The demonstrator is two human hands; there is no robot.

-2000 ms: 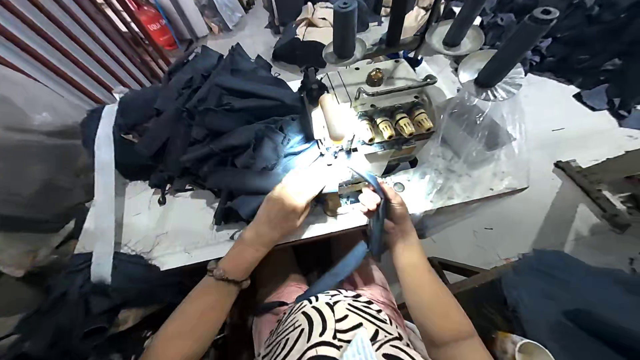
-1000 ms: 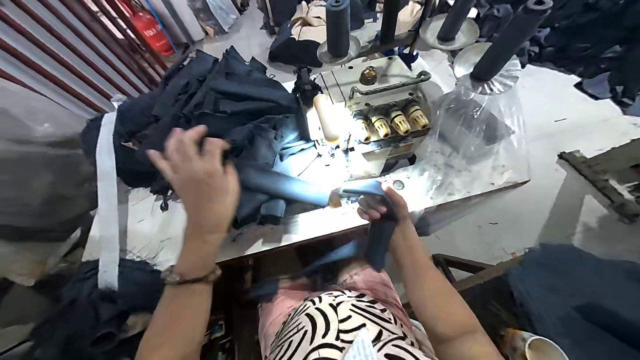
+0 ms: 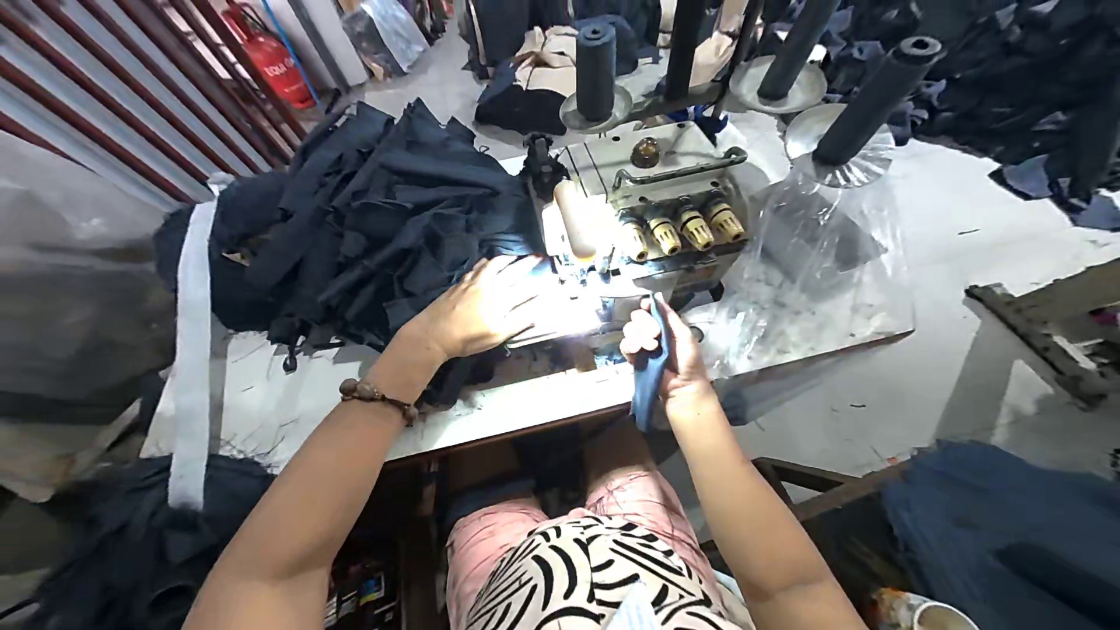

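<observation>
An overlock-type sewing machine (image 3: 674,192) with several cream tension knobs stands on a white table, its lamp glaring over the needle area. My left hand (image 3: 490,302) lies flat with fingers spread, left of the needle area, at the edge of a dark cloth pile (image 3: 394,210); glare hides whether cloth lies under its fingertips. In front of the machine, to the right of the needle area, my right hand (image 3: 667,346) grips a narrow dark blue cloth strip (image 3: 647,385) that hangs down from the fingers.
Dark thread cones (image 3: 596,74) stand behind the machine. A clear plastic bag (image 3: 805,254) lies at its right. A white strip (image 3: 192,350) hangs over the table's left end. Dark cloth (image 3: 1006,525) lies at lower right near a cup (image 3: 941,617). A red gas cylinder (image 3: 276,66) stands behind bars.
My left hand has come back from the left, where it was raised over the cloth pile, to beside the needle area. The long strip that spanned between the hands no longer shows there.
</observation>
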